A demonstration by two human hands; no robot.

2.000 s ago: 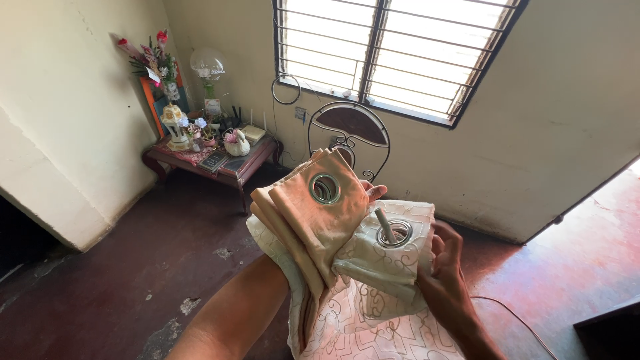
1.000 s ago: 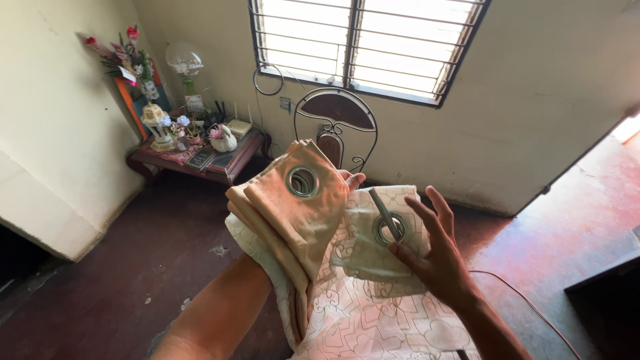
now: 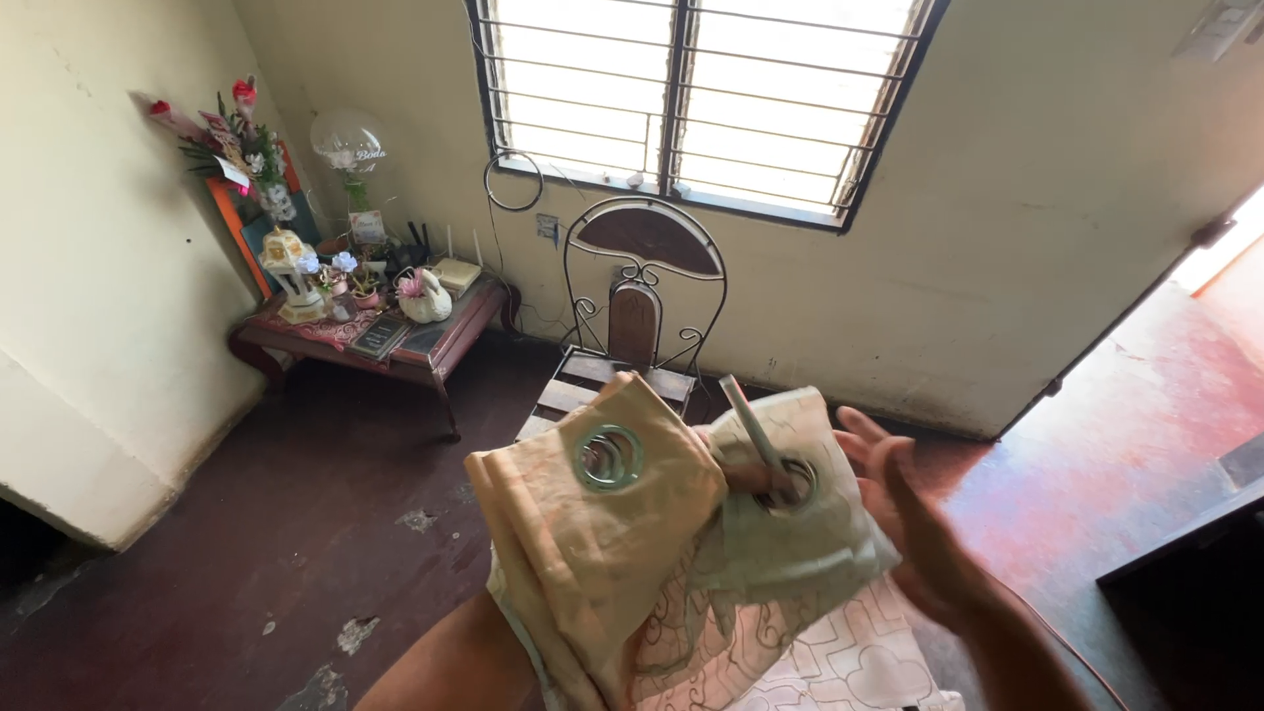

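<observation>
A folded tan curtain (image 3: 612, 533) with stacked metal grommets (image 3: 608, 458) drapes over my left forearm. Most of my left hand (image 3: 755, 479) is hidden by the cloth; its fingers show between the tan curtain and a pale patterned curtain (image 3: 790, 563), at the grommet (image 3: 788, 486) of the pale one. A thin grey rod (image 3: 750, 420) sticks up out of that grommet. Beside the pale curtain's right edge is my right hand (image 3: 899, 504), blurred, fingers spread; whether it touches the cloth is unclear. Lower down hangs more pale cloth with a line pattern.
A metal-framed chair (image 3: 632, 296) stands ahead, below a barred window (image 3: 681, 99). To its left a low wooden table (image 3: 444, 346) holds a swan planter (image 3: 425, 296), flowers and ornaments. A dark piece of furniture (image 3: 1185, 583) is at the right, near a cable on the floor.
My right hand, closed around the pale curtain's edge two seconds ago, has let go and spread its fingers. Fingers now show at the pale curtain's grommet.
</observation>
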